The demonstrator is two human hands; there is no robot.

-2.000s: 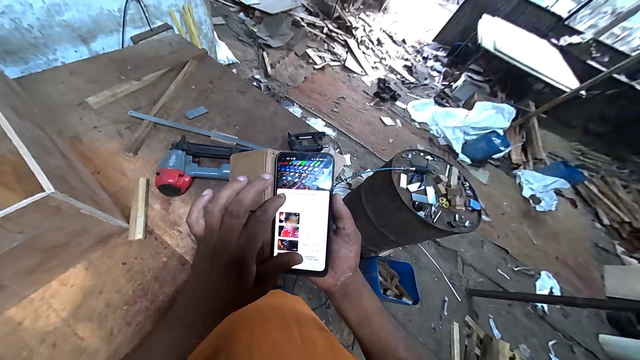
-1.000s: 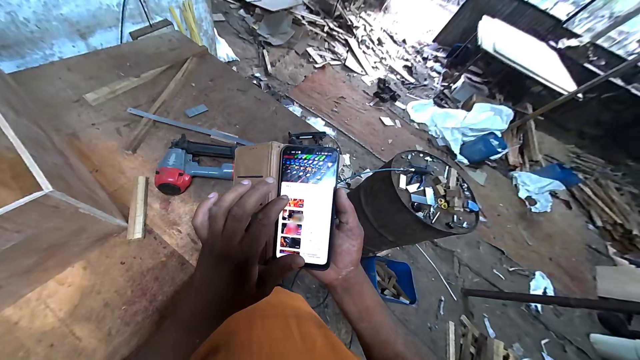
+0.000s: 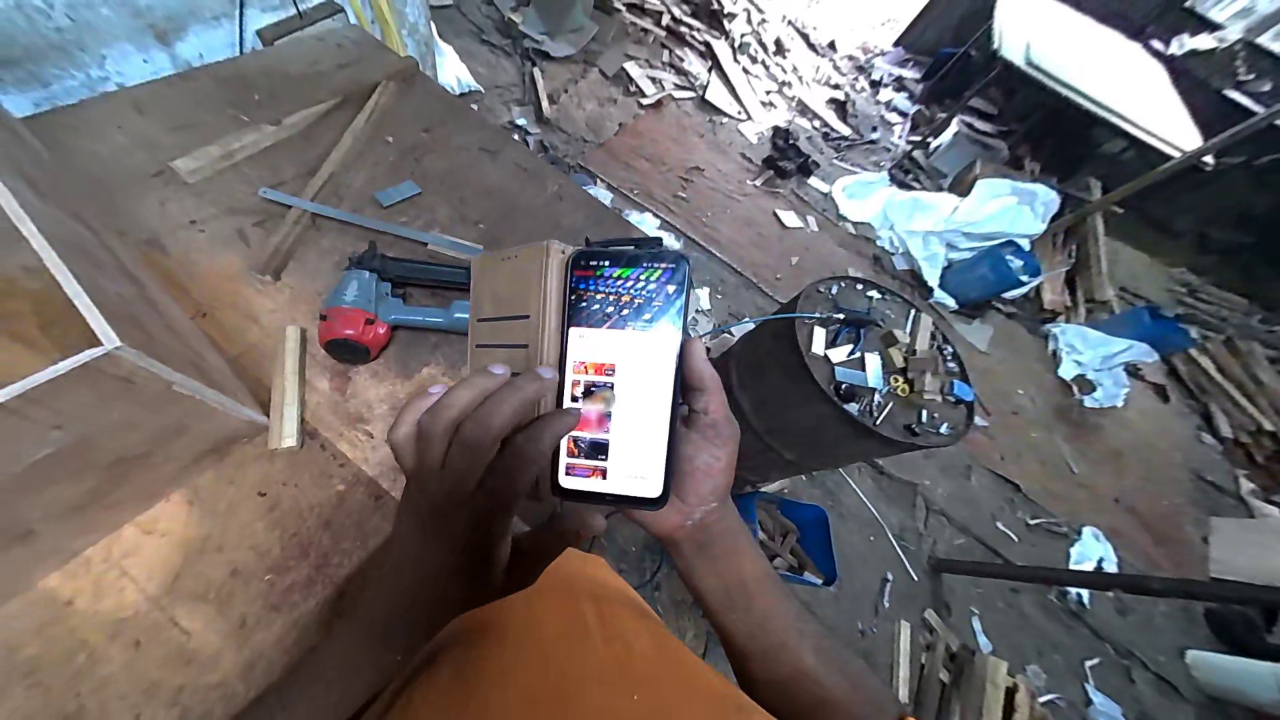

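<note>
A smartphone (image 3: 622,400) with a lit screen stands upright in view, its brown flip case (image 3: 510,310) folded out to the left. My right hand (image 3: 705,450) grips the phone from behind and along its right edge. Over the case and the phone's left edge lies my left hand (image 3: 480,450), its fingers bent and a fingertip at the screen's edge; its thumb is low and partly hidden. Behind the case, on the brown work surface, lies a grey and red pneumatic nailer (image 3: 385,310), its handle end hidden by the case.
A steel ruler (image 3: 365,220) and wood strips (image 3: 287,390) lie on the work surface (image 3: 440,140). A wooden box frame (image 3: 110,345) is at left. Right of the phone stands a dark drum (image 3: 770,400) topped with small items. A blue bin (image 3: 810,540), wood scraps and white sheeting (image 3: 940,220) are beyond.
The pictures listed on the phone's screen have changed. My left thumb has moved down off the screen. My right hand keeps its hold on the phone.
</note>
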